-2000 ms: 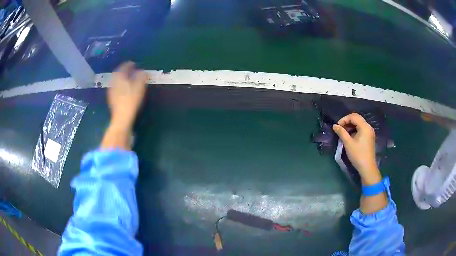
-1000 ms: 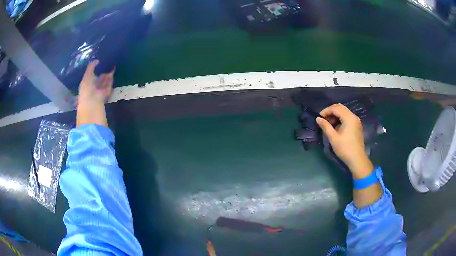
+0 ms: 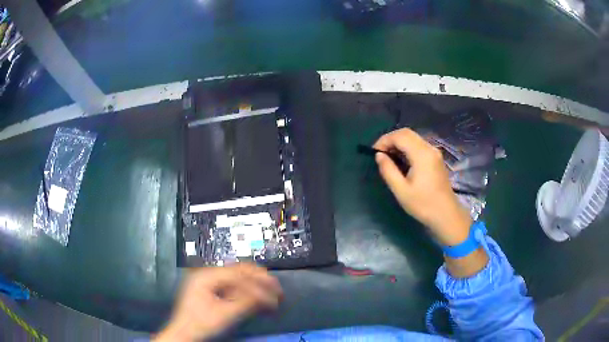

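Observation:
An open tablet [image 3: 234, 160] lies on the green mat in front of me, with its dark battery in the middle and its silver mainboard [image 3: 244, 239] at the near end. My left hand [image 3: 230, 294] is blurred at the tablet's near edge; whether it touches the tablet is unclear. My right hand [image 3: 417, 177] is right of the tablet, fingers closed on a small dark stick [image 3: 366, 149] that points left. A stack of flex cables [image 3: 467, 143] lies behind and right of my right hand.
A pale rail [image 3: 380, 83] crosses behind the tablet. A clear bag with a white label [image 3: 65, 180] lies at left. A white fan [image 3: 577, 184] stands at right. Red wires [image 3: 358, 272] show at the tablet's near right corner. A grey post [image 3: 57, 57] rises at upper left.
The open tablet is now on the mat, where bare mat showed before. My left hand has come back from beyond the rail to the near edge. My right hand has moved left from the cable stack.

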